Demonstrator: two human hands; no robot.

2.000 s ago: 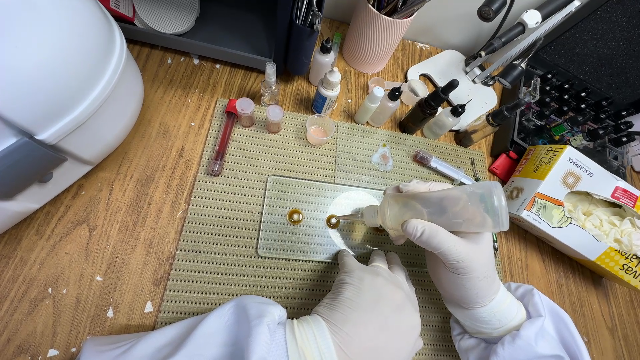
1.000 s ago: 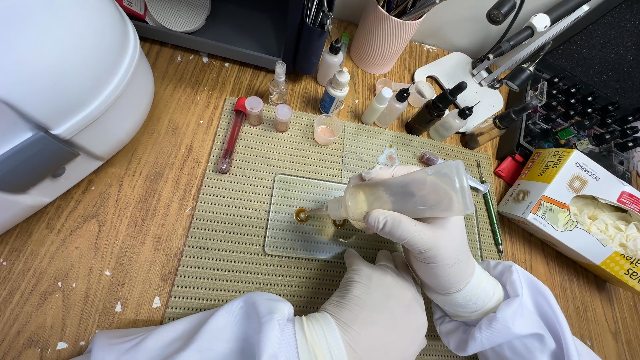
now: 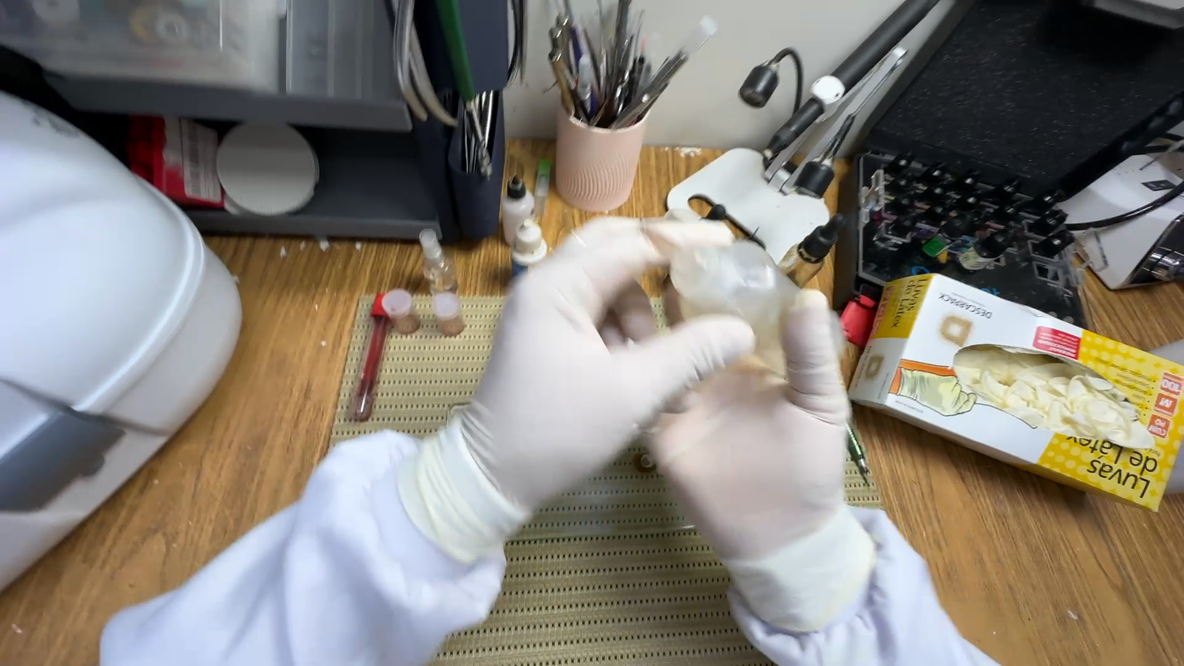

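Observation:
Both hands wear pale latex gloves and are raised over the woven mat [image 3: 573,601]. My right hand [image 3: 758,444] grips the translucent plastic squeeze bottle [image 3: 740,287], its thumb along the near side. My left hand [image 3: 583,361] reaches across to the bottle, thumb and fingers around its left end; blur hides whether they press on it. The bottle's nozzle cannot be made out. Below the hands, the glass plate is mostly hidden, with one small gold-brown drop or bead [image 3: 645,460] showing between the wrists.
A red-capped tube [image 3: 370,361] and small capped jars [image 3: 448,314] lie left on the mat. Dropper bottles [image 3: 529,242] and a pink tool cup [image 3: 599,157] stand behind. A latex glove box [image 3: 1017,388] is at right, a white machine [image 3: 102,305] at left.
My left hand has risen from beside the glass plate to the squeeze bottle. My right hand has lifted the bottle away from the gold-brown drops. The view has shifted upward.

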